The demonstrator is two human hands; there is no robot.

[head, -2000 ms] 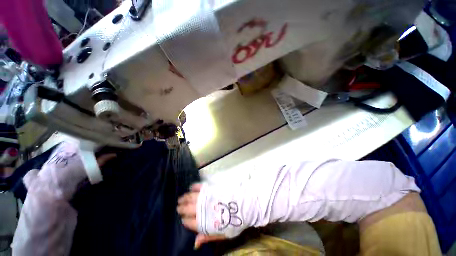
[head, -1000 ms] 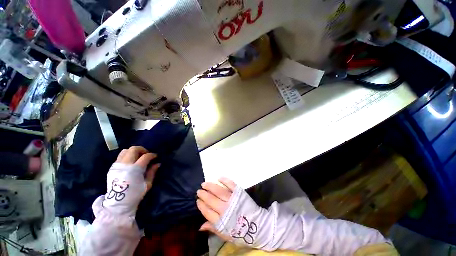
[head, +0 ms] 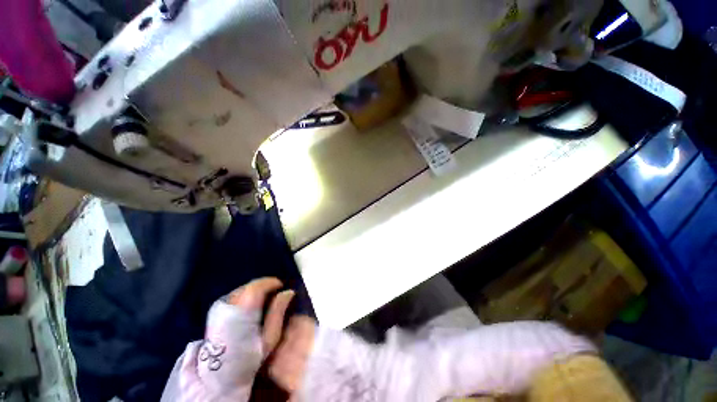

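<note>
The dark navy garment [head: 157, 275] lies on the table left of and under the needle area of the white sewing machine [head: 212, 86]. My left hand [head: 259, 302] is on the garment near its right edge, fingers bent against the cloth. My right hand [head: 292, 353] is close beside it, blurred, at the same edge; its fingertips and the cloth between the hands are partly hidden. A white strip [head: 122, 235] lies on the garment at the left. The presser foot area [head: 263, 196] is beside the bright lamp spot.
Printed white labels [head: 431, 149] lie under the machine arm. Black-handled scissors [head: 570, 126] are at the bed's right end. A blue crate [head: 668, 196] stands at right, with a brown and yellow box [head: 566, 283] below the table. A pink item [head: 35, 51] is at upper left.
My left hand has moved right and down along the cloth, and my right hand has moved left and down to meet it. Since two seconds ago, my left hand has come out from beside the machine head.
</note>
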